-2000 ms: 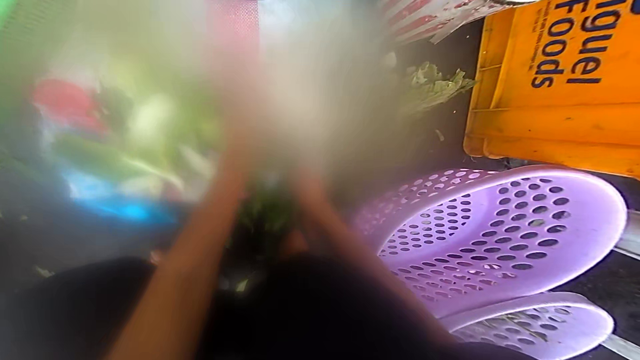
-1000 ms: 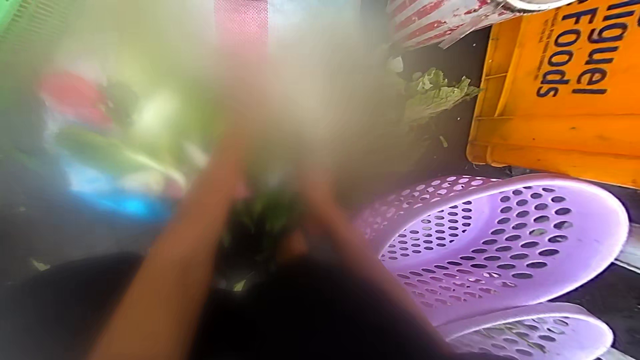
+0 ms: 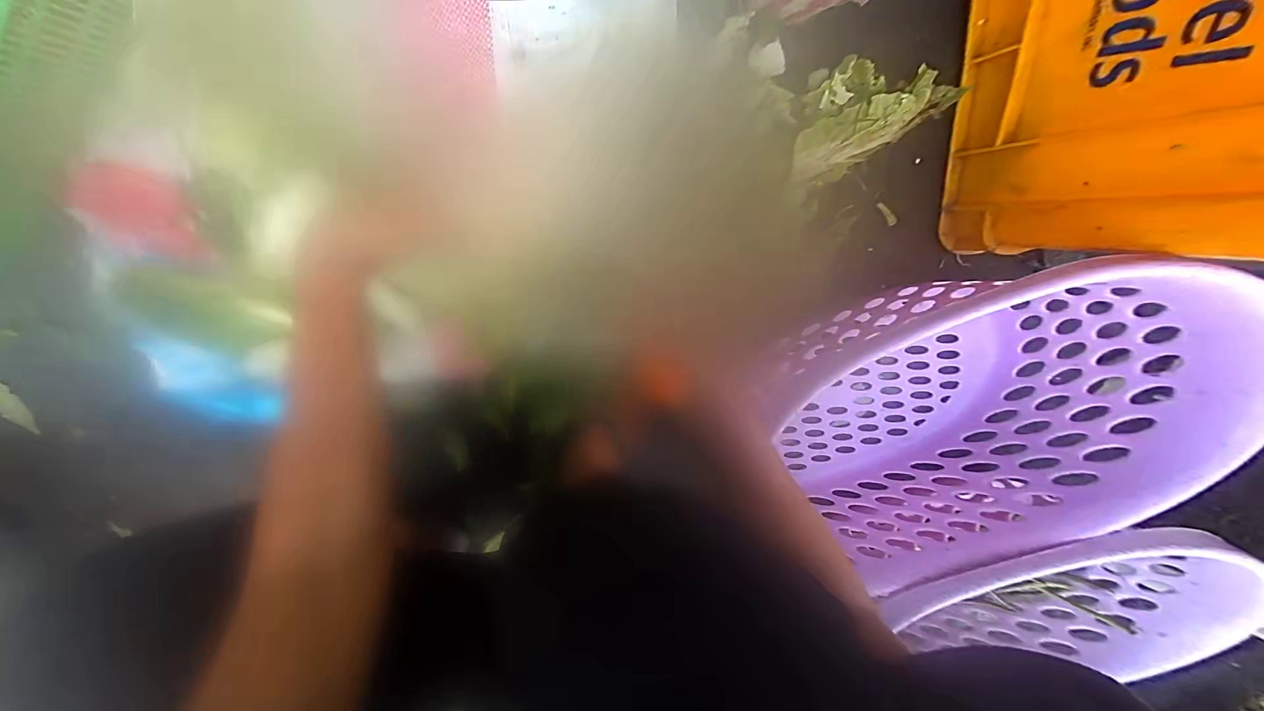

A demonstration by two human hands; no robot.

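Observation:
A heavy blur covers the middle of the head view. My left hand (image 3: 370, 232) reaches forward over pale green leafy vegetables (image 3: 212, 306) at the left; its fingers and anything in them are hidden by the blur. My right hand (image 3: 671, 380) is nearer my body, right of centre, with a small orange patch showing at it; its grip cannot be made out. Dark green leaves (image 3: 533, 400) lie between the two hands. A red thing (image 3: 138, 207) and a bright blue thing (image 3: 212, 380) sit blurred at the left, by the vegetables.
Two purple perforated plastic baskets (image 3: 1007, 434) lie tilted at the right. Behind them stands an orange plastic crate (image 3: 1116, 178) with lettering. A loose leafy piece (image 3: 869, 114) lies on the dark ground beside the crate. Green mesh (image 3: 64, 44) shows at the top left.
My hands have moved apart: the left one is further left, and the right one is closer to my body.

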